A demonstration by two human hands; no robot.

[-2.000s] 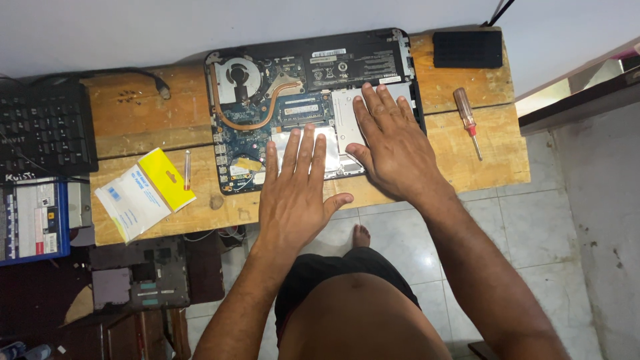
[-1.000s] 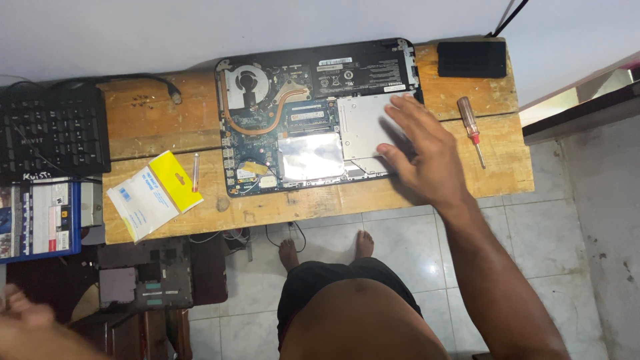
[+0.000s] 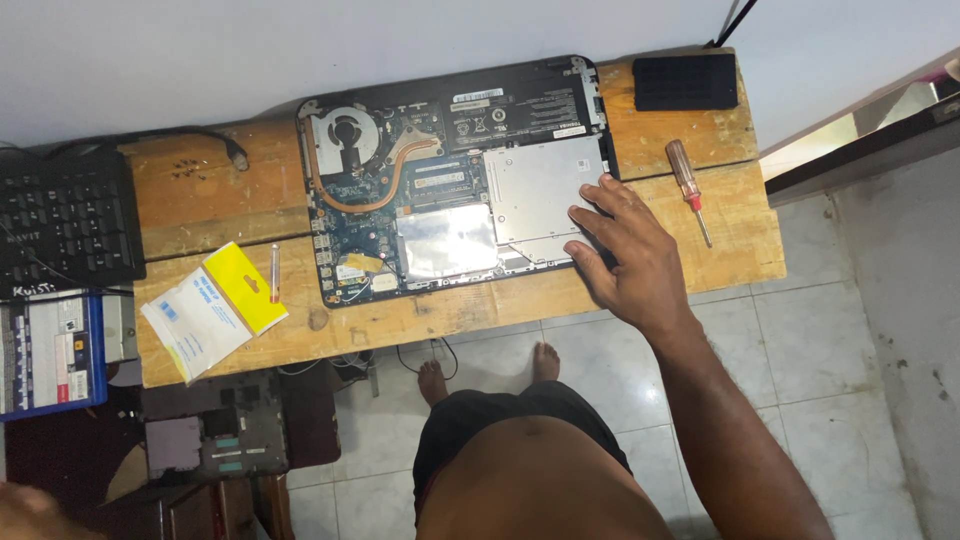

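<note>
An opened Toshiba laptop (image 3: 442,187) lies on the wooden table, its fan (image 3: 345,139), copper heat pipe, battery (image 3: 517,112) and metal optical drive (image 3: 544,191) exposed. My right hand (image 3: 626,251) rests at the laptop's right edge, fingertips on the drive, fingers apart and holding nothing. Only a blurred part of my left hand (image 3: 34,514) shows at the bottom left corner, away from the table; whether it holds anything cannot be seen. A screwdriver (image 3: 684,180) with a clear handle lies right of the laptop. Left of it are a small clear tube (image 3: 274,274) and a yellow-and-white packet (image 3: 214,311).
A black cover (image 3: 684,82) sits at the table's back right. Small screws (image 3: 187,169) and a cable end (image 3: 238,157) lie back left, beside a black keyboard (image 3: 67,225). Lower left are a blue-edged case (image 3: 52,352) and a laptop bottom cover (image 3: 217,427). A wall runs behind.
My left hand has left the laptop and moved to the lower left corner of the view. My right hand has shifted from over the drive to the laptop's right edge.
</note>
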